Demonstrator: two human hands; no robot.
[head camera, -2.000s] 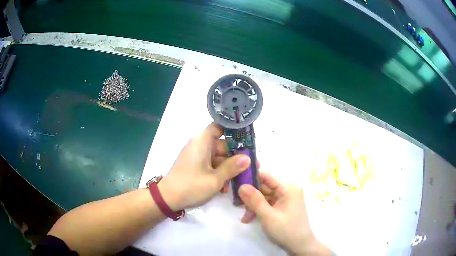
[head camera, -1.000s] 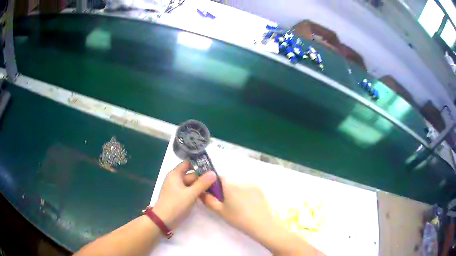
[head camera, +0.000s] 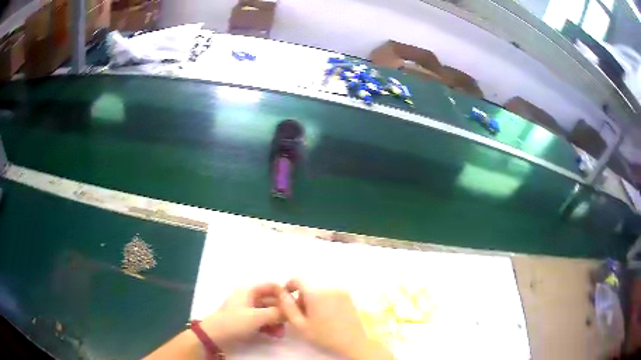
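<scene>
The dark fan body (head camera: 287, 144) lies on the green conveyor belt, round head away from me, with the purple battery (head camera: 282, 175) in its handle. It is blurred and no hand touches it. My left hand (head camera: 247, 313) and my right hand (head camera: 325, 315) are close together over the white work sheet (head camera: 242, 254), fingers bent and meeting. A small reddish patch shows under the left fingers; I cannot tell what it is or whether the fingers hold anything. Yellow slips (head camera: 404, 309) lie loose on the sheet, right of my right hand.
A heap of tiny screws (head camera: 138, 254) lies on the green bench at left. A cardboard sheet (head camera: 555, 302) and a clear plastic bag (head camera: 607, 309) are at right. Blue parts (head camera: 365, 81) are piled beyond the conveyor belt (head camera: 393, 162), with cartons (head camera: 415, 60) behind.
The fan body with its battery has left my hands and now lies on the belt. My hands have come together, lower over the sheet. The view has tilted up, showing more of the far side.
</scene>
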